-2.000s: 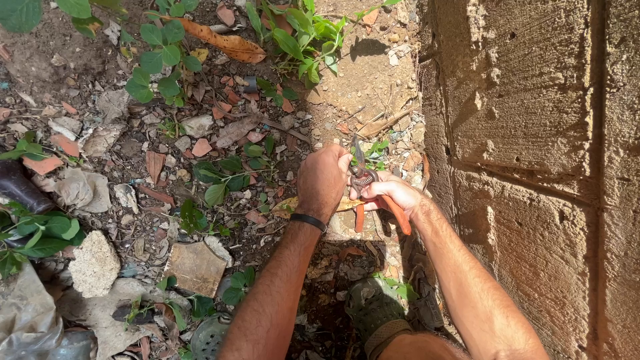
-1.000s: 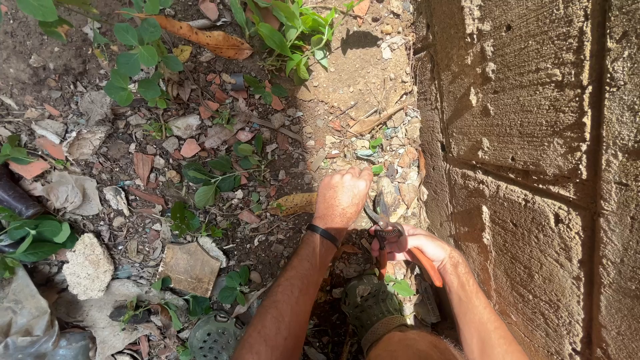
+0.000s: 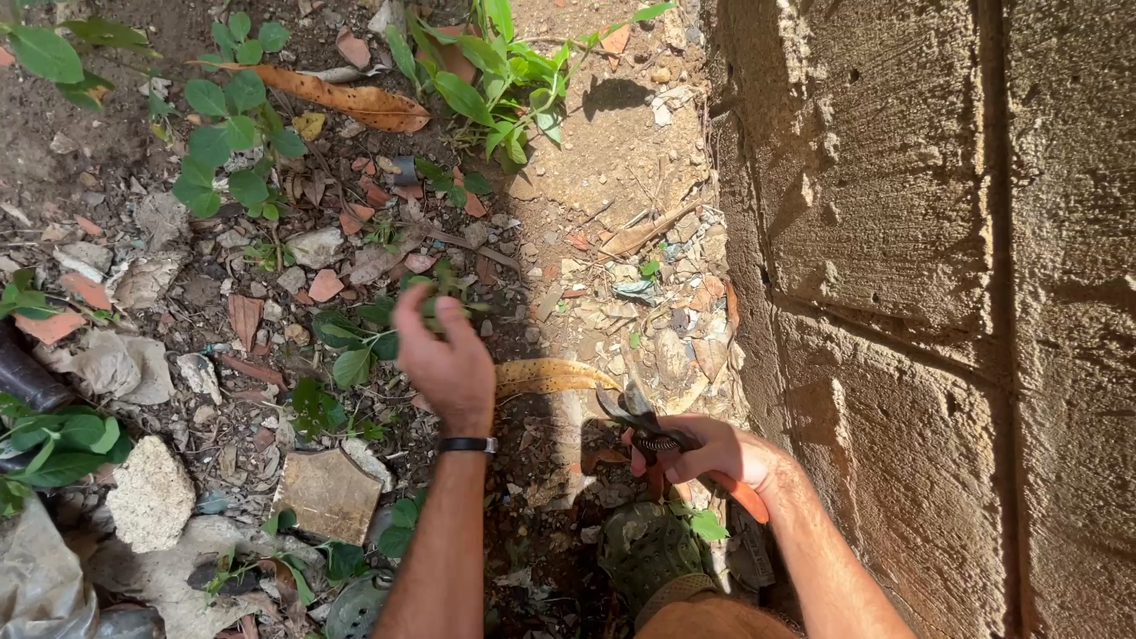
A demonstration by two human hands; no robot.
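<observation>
My left hand (image 3: 448,359), with a black band at the wrist, is raised over the shaded litter. Its fingers are spread and blurred, with a blurred green sprig (image 3: 444,297) at the fingertips; whether it still grips the sprig I cannot tell. My right hand (image 3: 701,448) is closed on pruning shears (image 3: 657,435) with orange handles, their blades parted and pointing up and left. A yellow spotted leaf (image 3: 555,376) lies on the ground between the hands.
A rough block wall (image 3: 887,266) rises along the right. Leafy weeds (image 3: 497,80) grow at the top. Broken tile (image 3: 328,494), a pale stone chunk (image 3: 151,494), a dark bottle (image 3: 31,368) and plastic sheeting (image 3: 40,568) lie left. A green perforated clog (image 3: 652,550) is below.
My hands were together around the shears and a small plant; now they are apart. My left hand has swung left, with green leaves at its fingertips. The shears remain in my right hand.
</observation>
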